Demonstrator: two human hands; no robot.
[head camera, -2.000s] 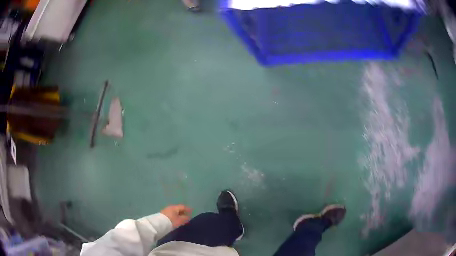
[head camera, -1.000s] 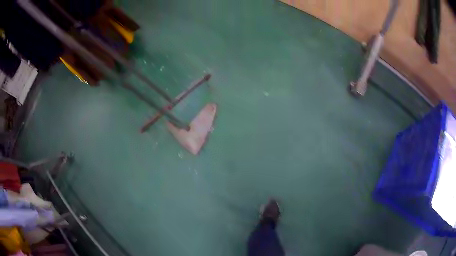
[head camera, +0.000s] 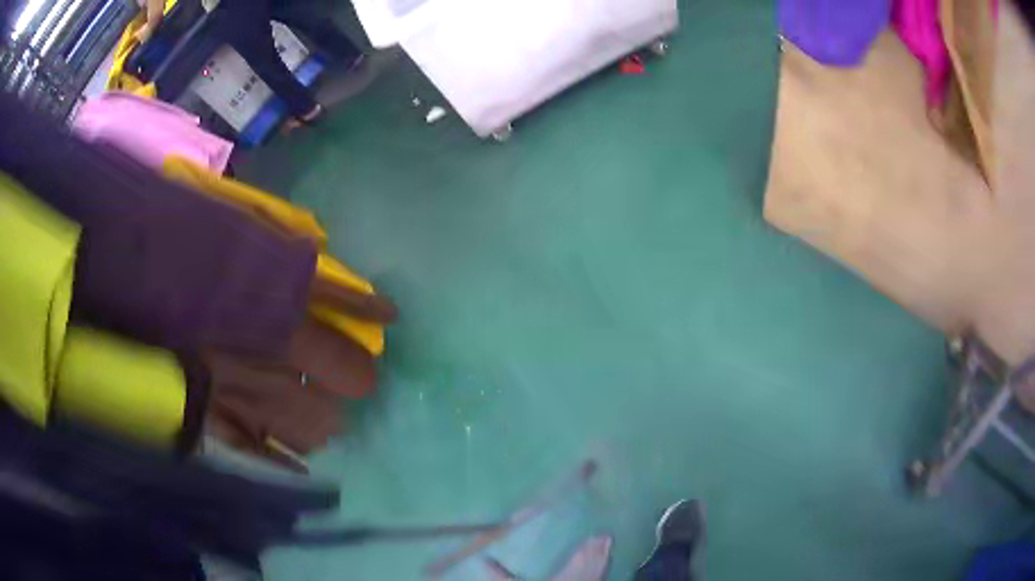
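Neither of my hands shows. Nearest at the left hang several garments, blurred: a dark purple-brown one (head camera: 204, 261), a yellow-green one (head camera: 114, 380), a brown one (head camera: 289, 380) and a mustard-yellow one (head camera: 267, 204). A dark garment covers the lower left corner. One of my shoes (head camera: 679, 525) shows on the green floor at the bottom. Left of it lie a thin brownish strip (head camera: 533, 505) and a pale flat piece (head camera: 585, 560), cut off by the lower edge.
A large white bin or cart (head camera: 533, 57) stands at the top centre. A tan board or table (head camera: 863, 182) with purple, pink and tan cloth is at the right, above a metal wheeled frame (head camera: 976, 420). A person's legs (head camera: 267, 57) and a pink garment (head camera: 153, 127) show upper left.
The view has swung to the garments at the left and further ahead. The blue crate has slid to the lower right corner. My left hand, visible two seconds ago, is out of view.
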